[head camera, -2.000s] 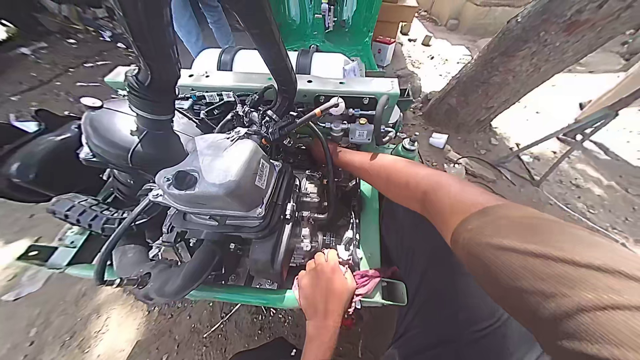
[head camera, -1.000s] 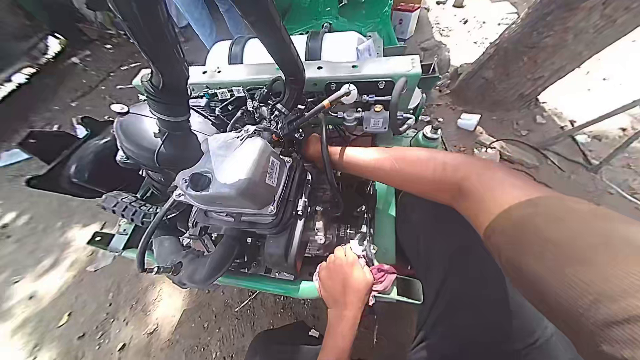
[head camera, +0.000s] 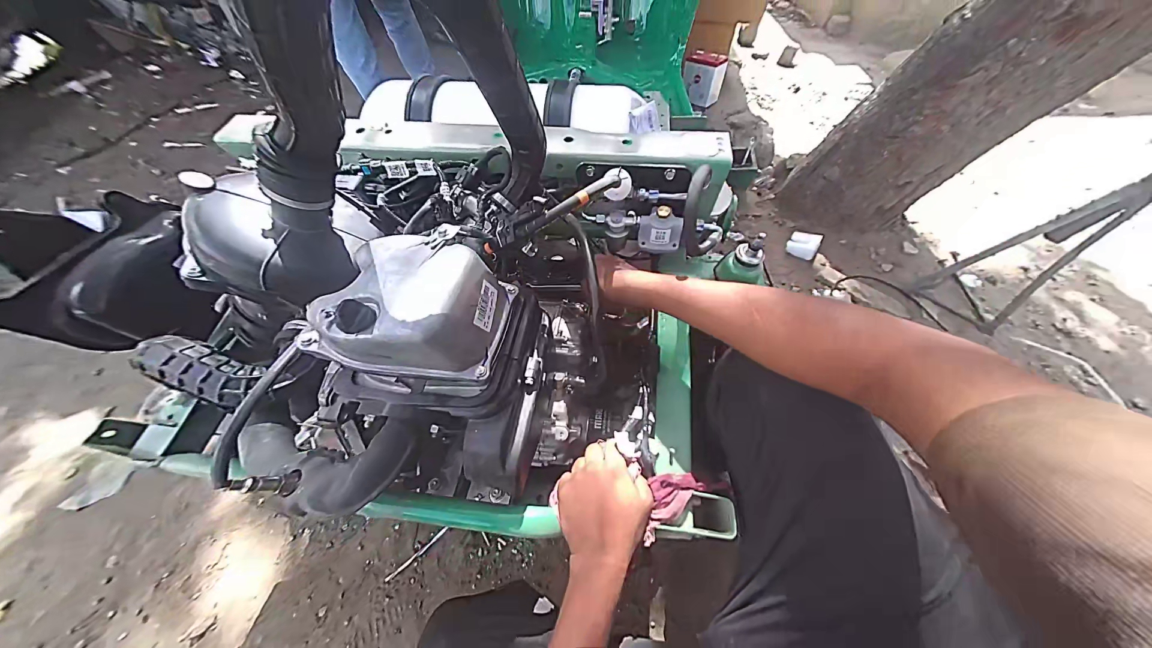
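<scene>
An engine with a grey metal cover (head camera: 409, 306) sits in a green metal frame (head camera: 468, 515). At the frame's lower right corner, my left hand (head camera: 603, 504) is closed over a pink cloth (head camera: 673, 497), which shows on both sides of the fist. My right hand (head camera: 619, 277) reaches in behind the engine, beside a black hose (head camera: 591, 297); its fingers are mostly hidden among the parts. Just beyond it, a small regulator-like metal fitting (head camera: 660, 232) is mounted on the frame.
A white cylinder (head camera: 486, 103) with black straps lies behind the crossbar (head camera: 630, 146). Thick black ducts (head camera: 301, 117) rise over the engine. A green bottle-like container (head camera: 742, 261), a tree trunk (head camera: 936, 108) and metal legs (head camera: 1035, 243) are to the right. A person's jeans-clad legs (head camera: 382, 40) stand behind.
The view has shifted somewhat. Both hands remain at about the same places on the engine and frame.
</scene>
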